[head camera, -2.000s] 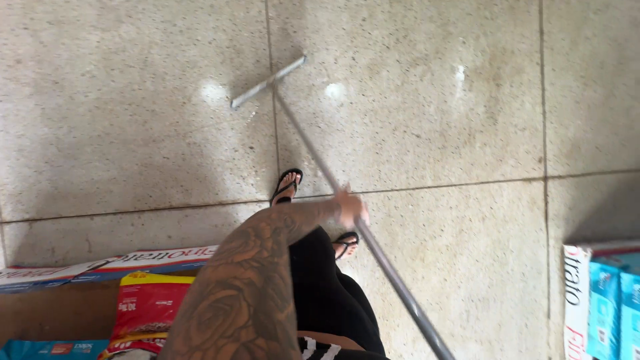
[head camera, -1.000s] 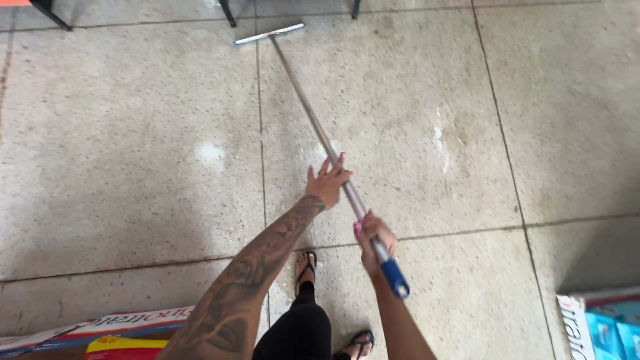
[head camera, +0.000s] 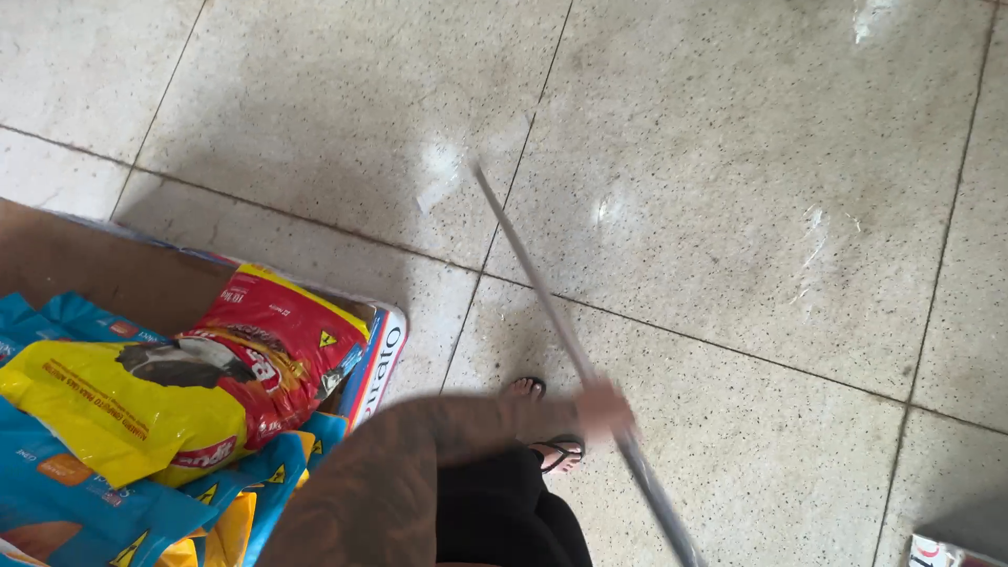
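Observation:
My left hand (head camera: 606, 409), at the end of a tattooed forearm, is closed around the metal pole (head camera: 543, 291) of a floor squeegee, a little right of my sandalled feet. The pole slants from the lower right up toward the middle of the view. At its far end the squeegee head (head camera: 472, 165) is so blurred by motion that it barely shows against the speckled floor. The pole's near end runs out of the bottom of the frame. My right hand is not in view.
Along the lower left stands a printed display bin (head camera: 386, 354) with a red and yellow pet food bag (head camera: 276, 339) and blue bags (head camera: 94, 488). The corner of another printed bin (head camera: 929, 551) shows at the lower right. Thin joint lines cross the floor, which has whitish marks.
The squeegee head has come back from farther out, nearer to my feet. My right hand, on the pole near its blue end one second ago, has left the view. The view has shifted toward the left bin.

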